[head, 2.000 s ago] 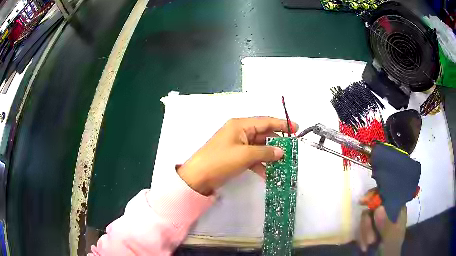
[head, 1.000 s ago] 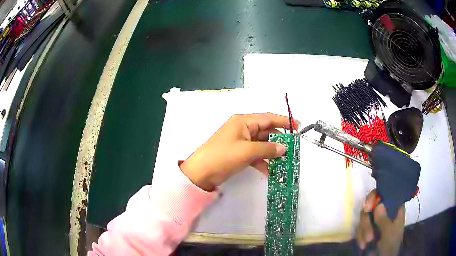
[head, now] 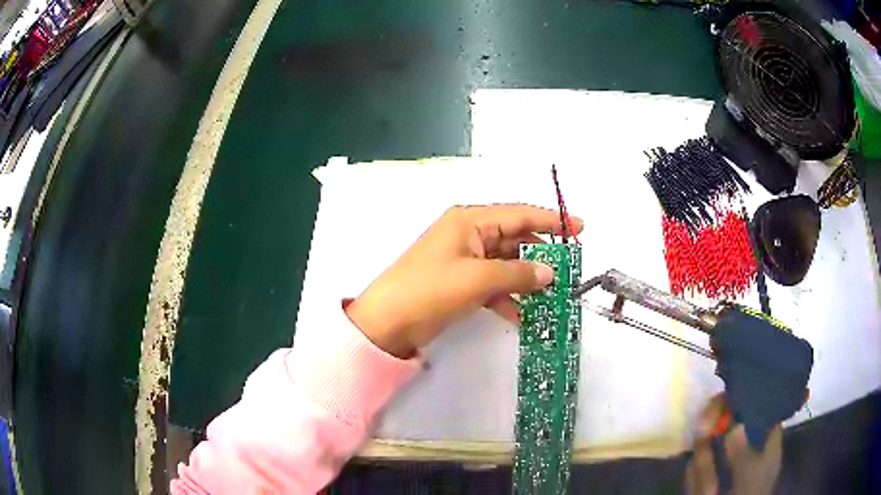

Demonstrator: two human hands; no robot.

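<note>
My left hand point(head: 454, 276) grips the far end of the green circuit board strip point(head: 546, 377), thumb on its dotted face and fingers behind. A dark and red wire point(head: 560, 198) stands up from the strip's far edge beside my index fingertip. My right hand point(head: 739, 450), low at the right and partly hidden, holds the soldering iron point(head: 758, 363) by its grip. The iron's bent tip is at the strip's right edge, a little below the far end; whether it touches is unclear. The strip's near end runs out of the picture.
Black wires point(head: 691, 179) and red wires point(head: 713, 253) lie in piles on the white sheet point(head: 425, 406). Right of them is a dark rounded iron holder point(head: 784, 242), with a black round fan point(head: 784, 82) beyond. A worn pale rail point(head: 179, 232) runs along the left.
The iron's tip has moved from the strip's far end a little down its right edge. The left hand, strip and surroundings appear slightly higher in the picture.
</note>
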